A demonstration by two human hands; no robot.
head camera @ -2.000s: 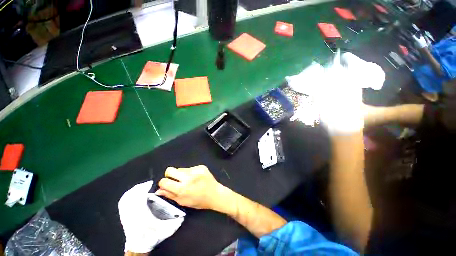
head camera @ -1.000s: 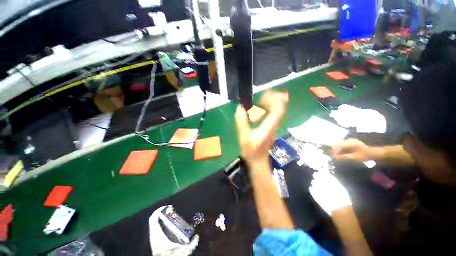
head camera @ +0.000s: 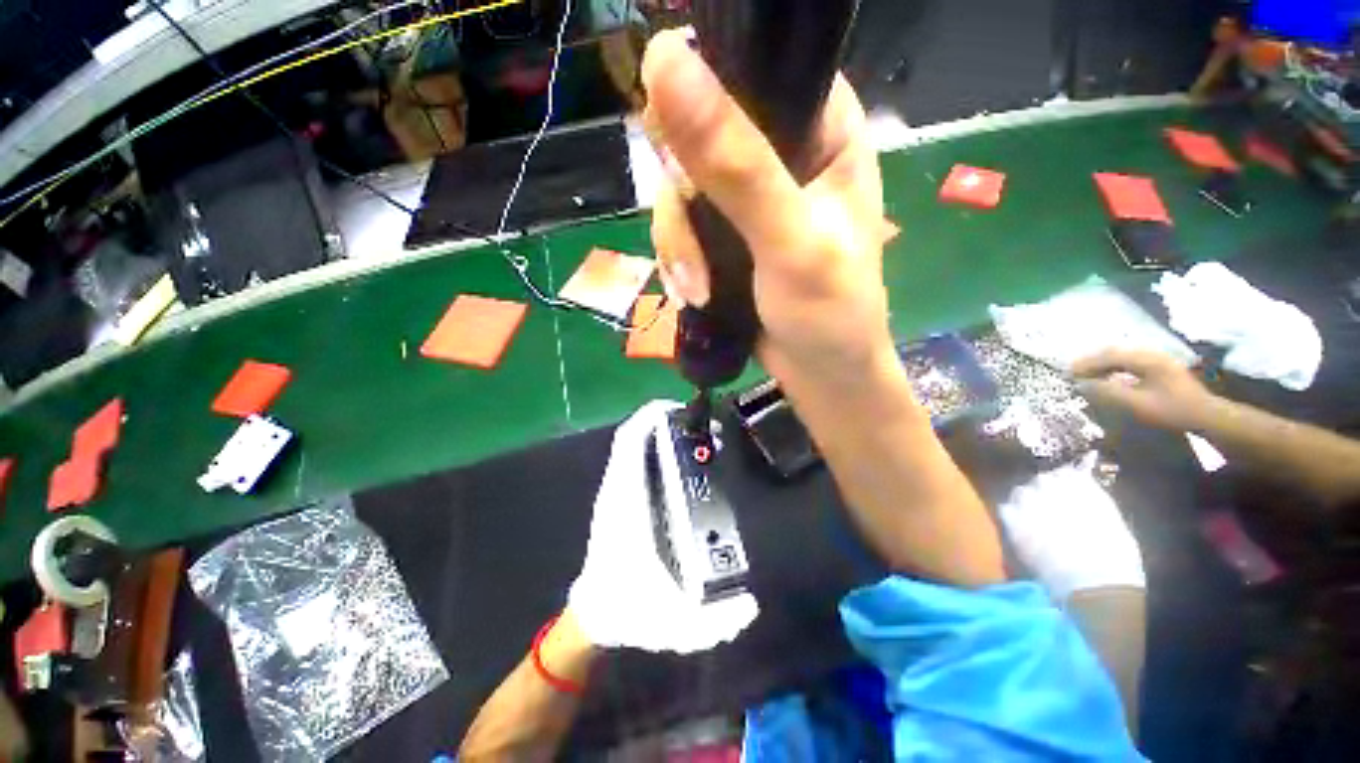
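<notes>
My left hand [head camera: 634, 552], in a white glove, grips a black and silver device unit [head camera: 698, 514] and holds it on edge, tilted, above the black mat. My bare right hand [head camera: 798, 224] is closed around the thick black electric screwdriver [head camera: 723, 283], which points down. Its tip is at the upper end of the unit, at or just above a small ring with a red glow. I cannot tell whether it touches. The black parts tray [head camera: 776, 432] is partly hidden behind my right forearm.
The green belt [head camera: 358, 418] carries orange pads and another unit [head camera: 249, 453]. A clear hardware bag [head camera: 321, 634] and tape roll [head camera: 75, 558] lie left. A coworker's gloved hand [head camera: 1077, 525] is right, near the blue bin [head camera: 955, 376] and loose hardware [head camera: 1037, 410].
My right hand went from the mat up to the hanging screwdriver and brought it down to the unit. My left hand still holds the unit, now raised. The view has shifted.
</notes>
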